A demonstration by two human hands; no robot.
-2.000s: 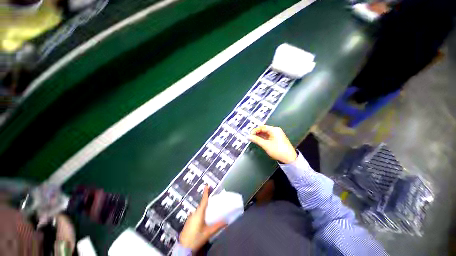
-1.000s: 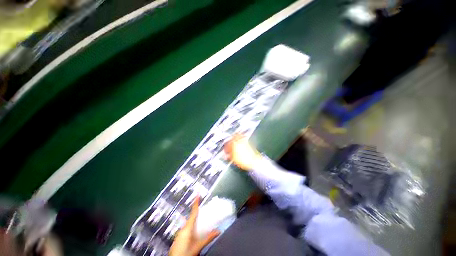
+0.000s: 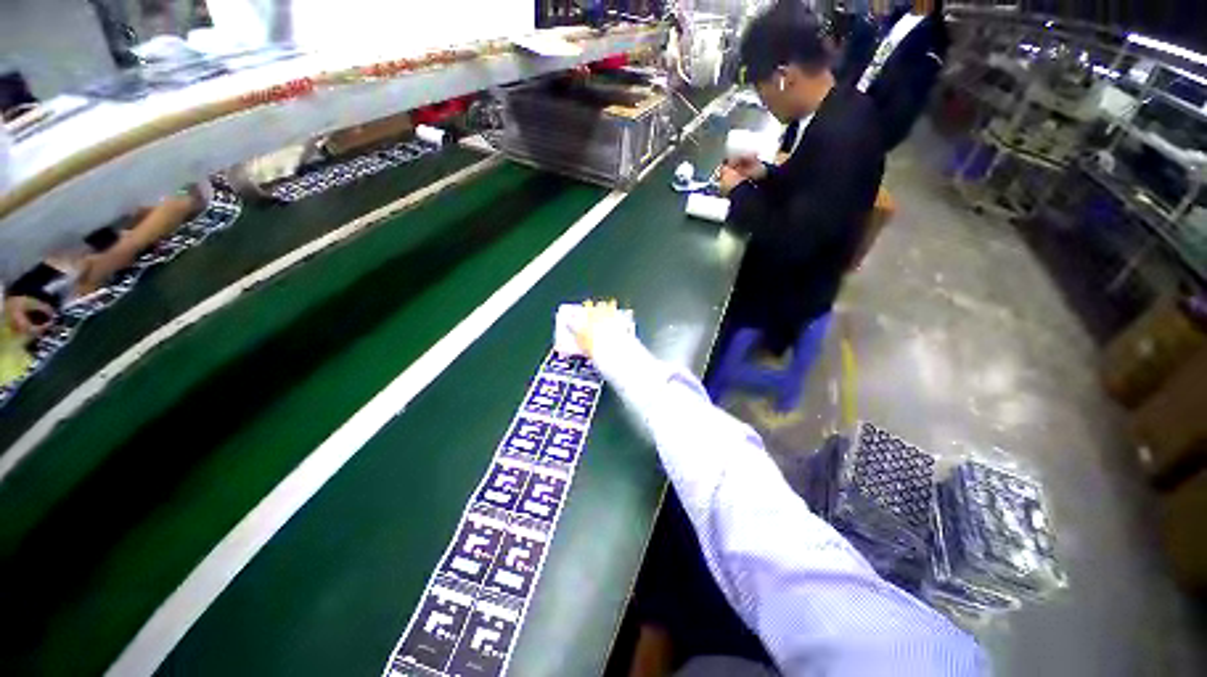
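Observation:
The label strip (image 3: 515, 509) lies flat along the green bench, with two rows of dark squares bearing white blocky marks. Its far end goes into the white rolled strip end (image 3: 575, 327). My right hand (image 3: 604, 325) is on that roll with the arm stretched forward; the fingers lie over its top and right side. The strip's near end runs out of the picture at the bottom. My left hand is not in view, and no sticker sheet shows.
A seated person (image 3: 818, 172) in dark clothes works farther along the bench. Stacked trays (image 3: 894, 483) in plastic stand on the floor at right. A crate (image 3: 584, 128) stands on the belt ahead. Another person's hands (image 3: 99, 258) and more strips are at left.
The view has tilted up and forward along the bench. My right hand has moved from the strip's middle to the far roll. My left hand and the white sheet have left the picture.

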